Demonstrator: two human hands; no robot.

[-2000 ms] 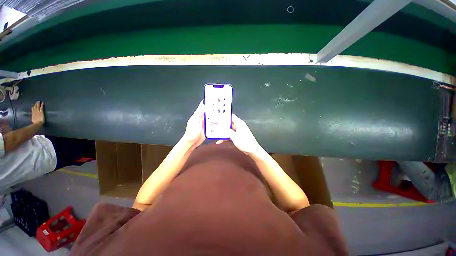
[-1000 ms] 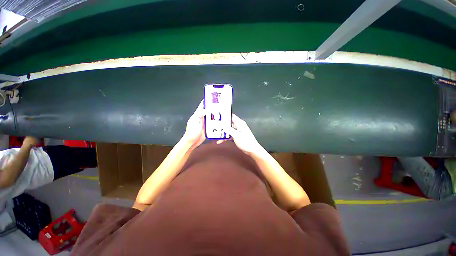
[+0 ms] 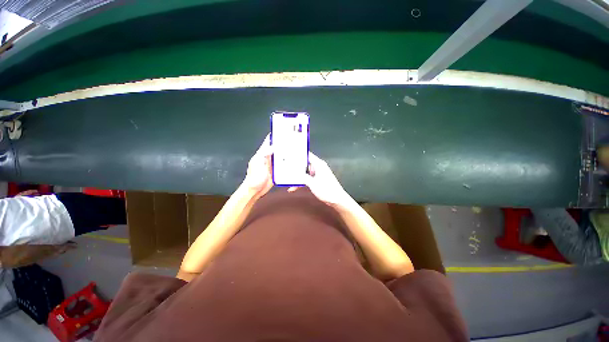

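Note:
A smartphone (image 3: 290, 148) with a bright, mostly white screen is upright in the middle of the head view, above the dark green work surface. My left hand (image 3: 260, 167) holds it by its left edge. My right hand (image 3: 323, 180) holds it at the lower right edge. The fingers behind the phone are hidden. The screen content is too bright to read.
The dark green surface (image 3: 167, 137) runs across, with a white rail (image 3: 220, 81) and a slanted post (image 3: 467, 40) behind. Open cartons (image 3: 160, 227) stand below its near edge. A seated person (image 3: 37, 220) is at left, another person's leg (image 3: 574, 234) at right. A red stool (image 3: 79, 312) and black crate (image 3: 38, 292) are lower left.
The phone's screen content has changed to mostly white. The person at left has drawn their arm back off the green surface and lowered it. My hands have stayed in nearly the same place.

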